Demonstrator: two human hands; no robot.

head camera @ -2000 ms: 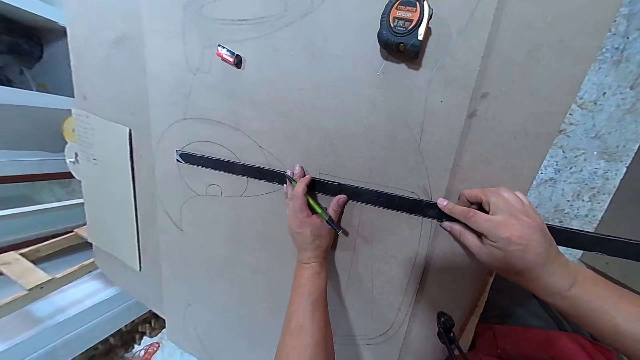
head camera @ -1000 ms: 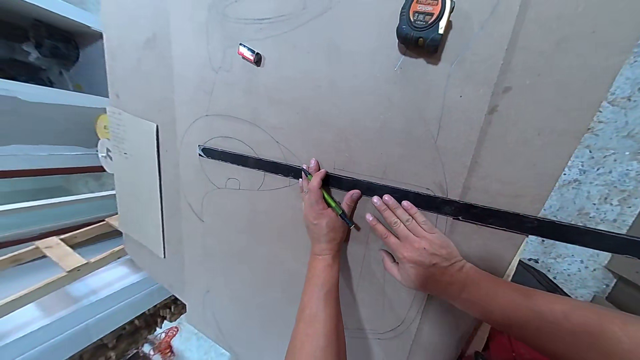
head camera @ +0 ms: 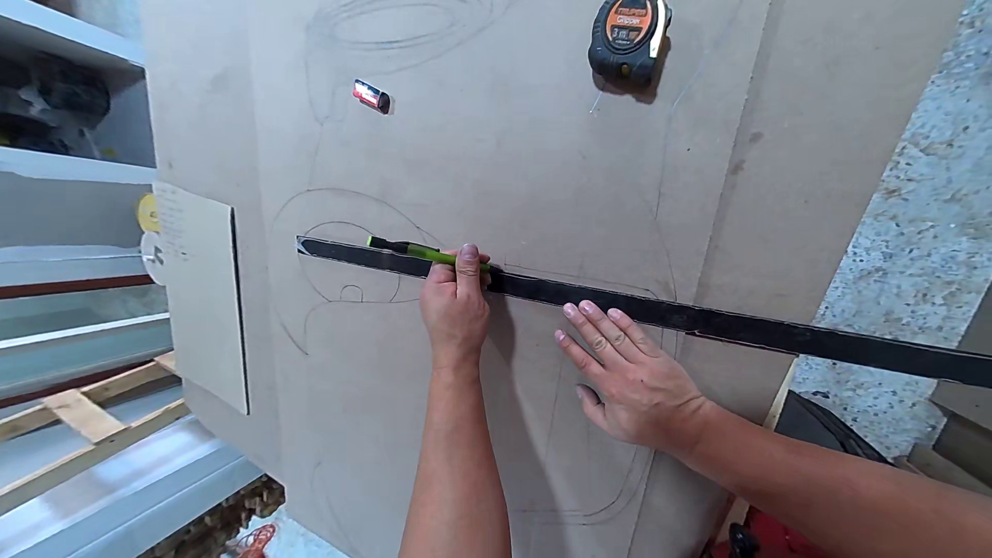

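Note:
A long black strip (head camera: 589,298) lies slantwise over a large cardboard sheet (head camera: 372,434) bearing pencilled curves. My left hand (head camera: 459,298) grips a green mechanical pencil (head camera: 426,252) just above the strip's upper edge, its dark end toward the left; the tip is hidden at my fingers. Flat on the cardboard and the strip's lower edge rests my right hand (head camera: 628,368), fingers spread and holding nothing. The strip's left end lies over a drawn circle inside a larger rounded outline.
A tape measure (head camera: 629,39) and a small red and white eraser-like piece (head camera: 372,96) lie on the cardboard. At the left are a smaller board (head camera: 203,302), shelves (head camera: 74,163) and a wooden frame (head camera: 85,411). A speckled floor (head camera: 891,232) shows at right.
The pencil in my left hand has swung from slanting down right to lying along the strip. My right hand earlier gripped the strip farther right; it now lies flat, nearer my left hand.

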